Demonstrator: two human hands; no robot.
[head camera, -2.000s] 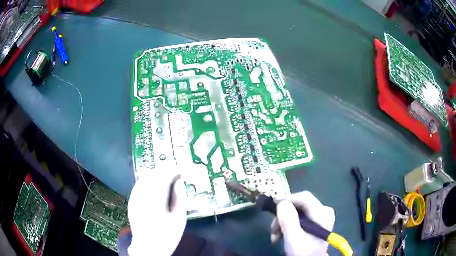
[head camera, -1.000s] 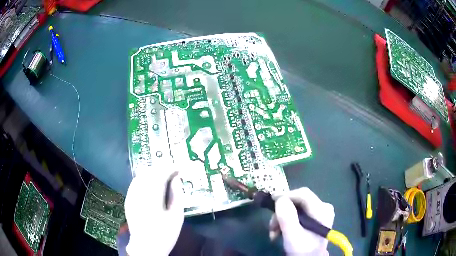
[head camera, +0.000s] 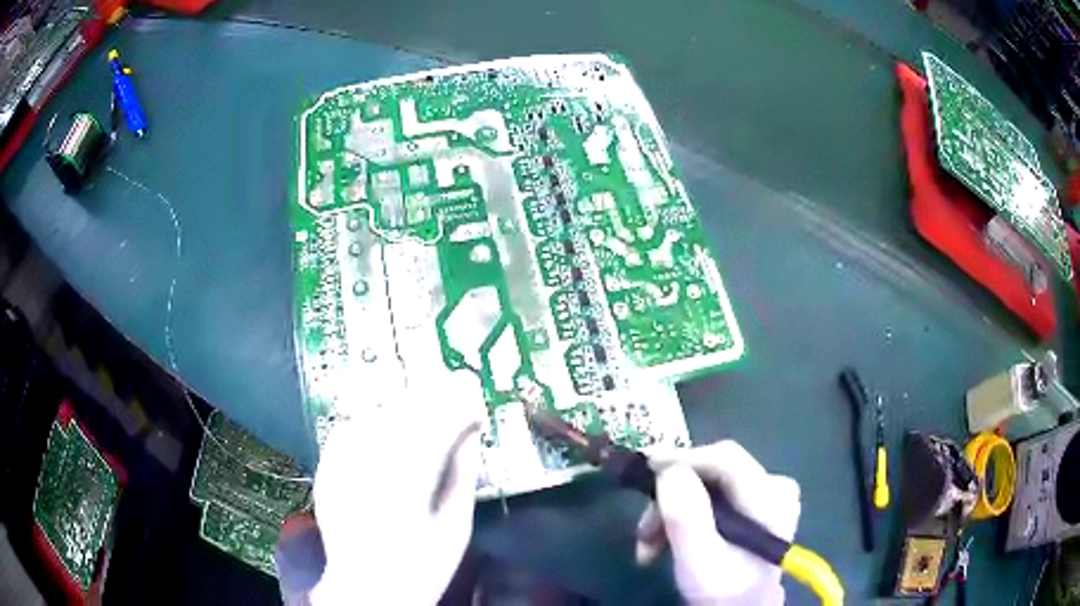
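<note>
The large green printed circuit board (head camera: 474, 237) lies solder side up on the bench in front of me. My right hand (head camera: 722, 521), in a white glove, holds the black soldering iron (head camera: 628, 468) like a pen. Its dark tip meets the lower middle of the board. My left hand (head camera: 397, 497), also white-gloved, is over the board's lower left corner. The thin solder wire (head camera: 174, 284) runs from its spool (head camera: 78, 148) down to my left hand. The left fingertips blend into the bright board, and the wire's end is hidden.
Blue-handled cutters (head camera: 127, 95) lie beside the spool. At right are a black brush (head camera: 860, 456), a yellow-handled tool (head camera: 880, 462), the iron stand (head camera: 936, 479) with its sponge tray, and a yellow tape roll (head camera: 990, 471). Another board (head camera: 989, 148) sits on red foam (head camera: 947, 225). More boards (head camera: 77, 491) are at lower left.
The board sits slightly higher in the view. My left hand has shifted right along its lower edge. The iron tip stays at about the same spot on the board.
</note>
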